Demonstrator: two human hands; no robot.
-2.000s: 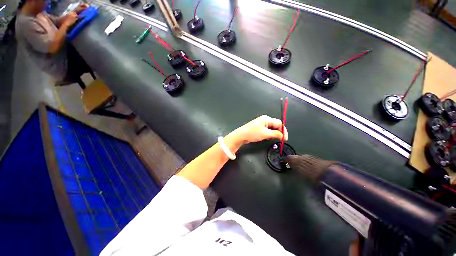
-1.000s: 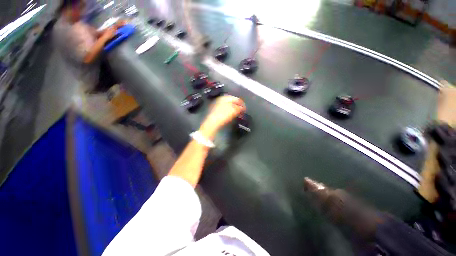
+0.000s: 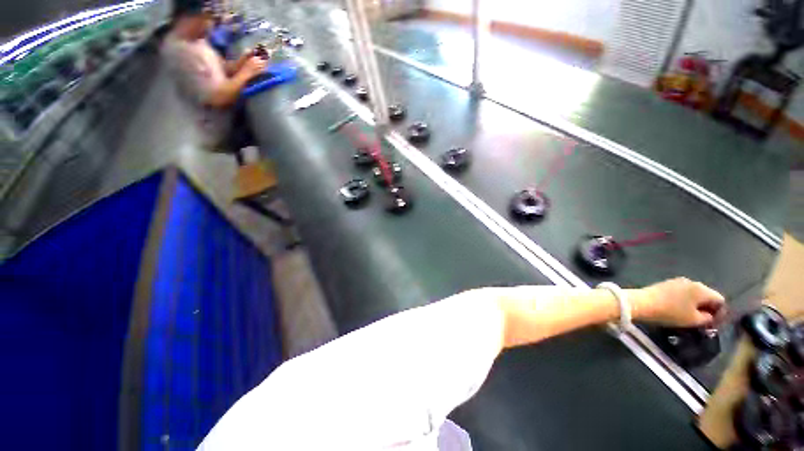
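My left hand point(image 3: 683, 304) reaches to the far right, past the near double strip, with its fingers curled. A dark round wired unit point(image 3: 694, 345) is directly under the fingers. Blur hides whether the fingers grip it or its wires. Other black units stand in a row beyond the strip, one point(image 3: 600, 253) with a red wire trailing right and another point(image 3: 530, 204) farther left. A group of several units point(image 3: 398, 199) with red wires sits on the near side of the strip. My right hand and the heat gun are not in view.
A tan cardboard sheet point(image 3: 725, 407) at the right edge bears a crowd of black units point(image 3: 776, 372). A large blue bin point(image 3: 207, 317) stands left of the green bench. A seated person point(image 3: 204, 75) is farther along by a blue tray point(image 3: 270, 77). A post point(image 3: 368, 66) rises near the strip.
My left hand has moved from the grouped units to the far right, beside the cardboard. One more unit now stands in that group. The heat gun has left the view as the camera turned.
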